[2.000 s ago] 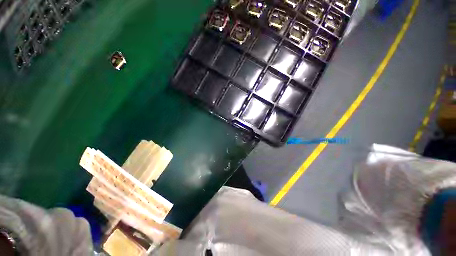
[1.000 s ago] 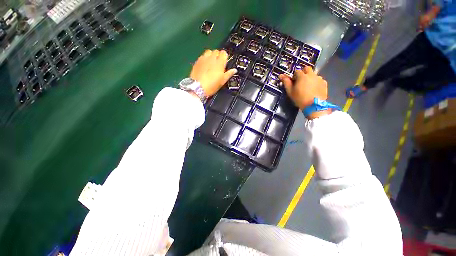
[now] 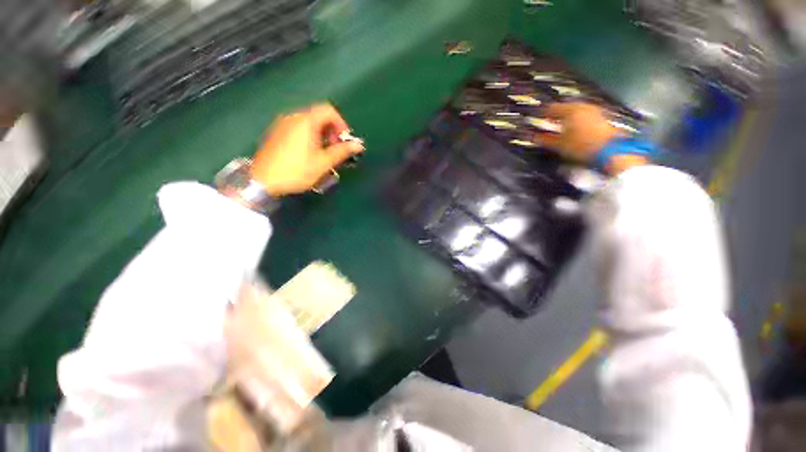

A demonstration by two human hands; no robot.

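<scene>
The black blister tray [image 3: 495, 221] lies tilted on the green mat, with blurred watch housings [image 3: 521, 99] in its upper pockets. My left hand [image 3: 300, 152] is left of the tray, thumb and fingers closed on a small shiny piece that looks like a watch housing [image 3: 352, 143]. Another housing [image 3: 327, 183] lies on the mat just below this hand. My right hand [image 3: 576, 131] is over the tray's upper right pockets; its fingertips are blurred, so I cannot tell whether they grip anything.
One loose housing [image 3: 458, 48] lies beyond the tray. Pale adhesive sheets [image 3: 287, 353] lie by my left sleeve, with a pale ribbed card [image 3: 316, 296] beside them. Another dark tray [image 3: 208, 66] is far left. A blue crate [image 3: 710, 119] stands on the floor at right.
My left hand has moved away from the tray to the left with a small piece in its fingers. My right hand remains at the tray. The view has shifted and blurred.
</scene>
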